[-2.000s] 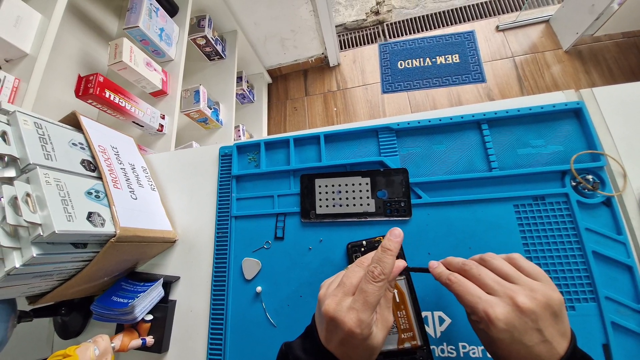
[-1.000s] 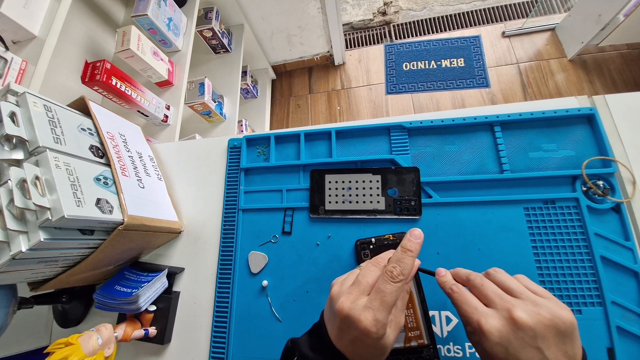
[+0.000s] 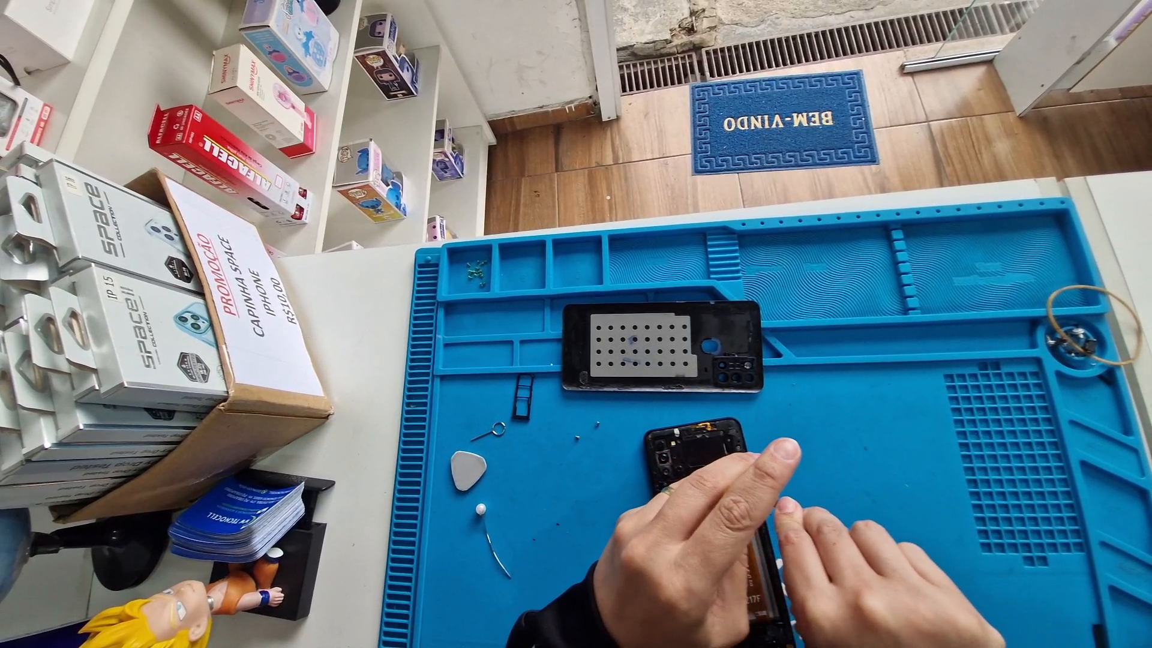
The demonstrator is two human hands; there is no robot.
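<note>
An opened smartphone [image 3: 697, 439] lies on the blue silicone repair mat [image 3: 558, 504], its inner parts and battery partly showing. Over the phone is my left hand [image 3: 688, 540], index finger extended past the phone's right edge. My right hand [image 3: 864, 576] is curled close beside that edge, fingers bent; what it holds, if anything, is hidden. Above lies the detached phone back cover [image 3: 661, 346], inner side up. To the left are a small black SIM tray [image 3: 523, 397], a SIM eject pin [image 3: 490, 431], a grey pick [image 3: 468, 471] and a thin cable with a white tip [image 3: 494, 540].
Tiny screws [image 3: 477, 274] sit in a mat compartment. A round metal container [image 3: 1073, 339] with a rubber band [image 3: 1093, 326] is at the right. Boxed phone cases in a cardboard box [image 3: 270, 418], a stack of cards [image 3: 236, 520] and a figurine [image 3: 171, 612] stand at the left.
My right hand has moved down along the phone's right side. The dark thin tool seen at its fingertips earlier no longer shows. My left hand stays over the phone.
</note>
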